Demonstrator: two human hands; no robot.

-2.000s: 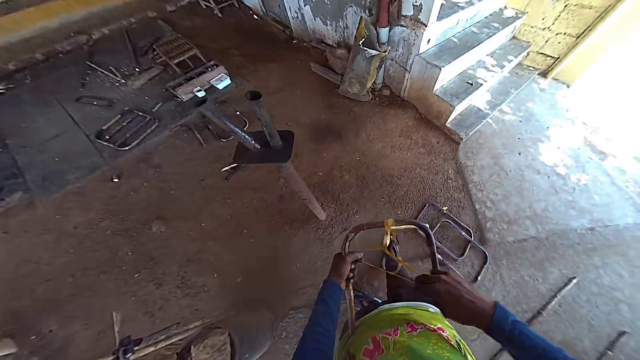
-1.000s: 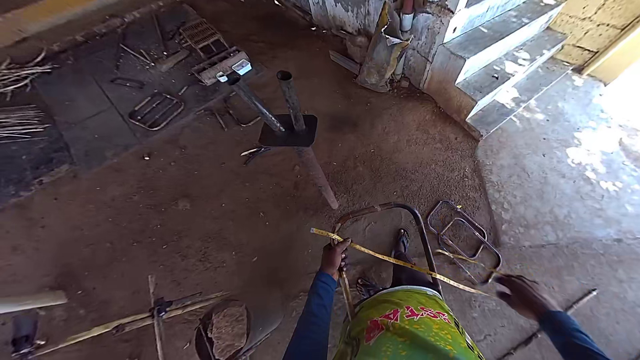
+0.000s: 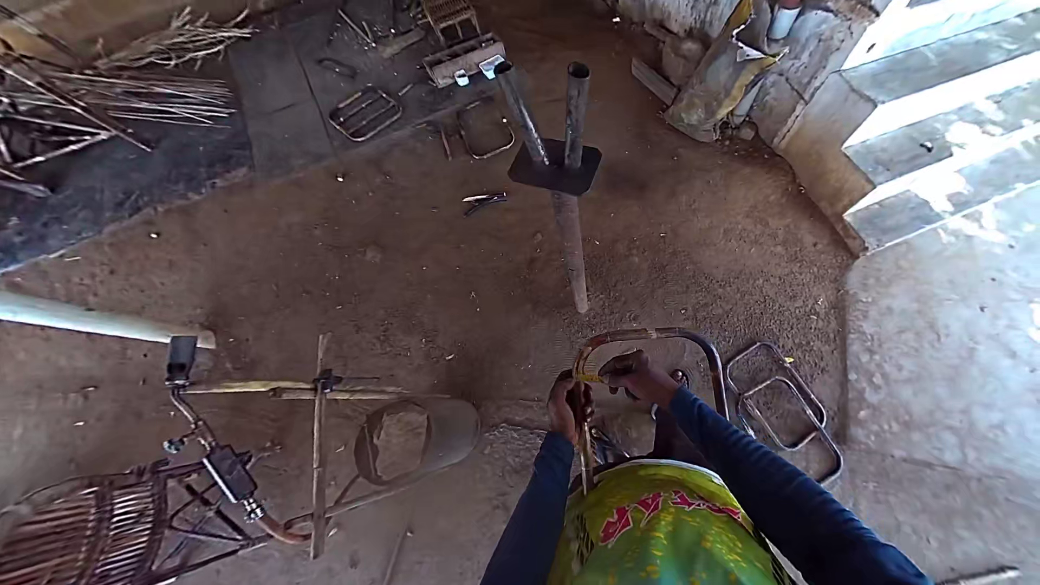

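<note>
In front of my body stands a bent cane frame with rounded corners. My left hand is closed around its left side, just below the corner. Against that same side, a short piece of yellow strip, which looks like a measuring tape, crosses the cane. My right hand is at the strip, its fingers bent and close to my left hand; the fingertips seem to pinch the strip. Part of the strip is hidden by my hands. Smaller bent cane frames lie on the ground just right of the big frame.
A metal stand with two upright pipes and a black plate is ahead. Pliers lie on the ground beside it. Concrete steps rise at right. Lower left are a woven cane chair, a clamp on poles, and a round container. Sticks lie upper left.
One second ago the yellow strip stretched across the frame, with my right hand out to the right. Now my right hand is beside my left at the frame's left side, and little strip shows.
</note>
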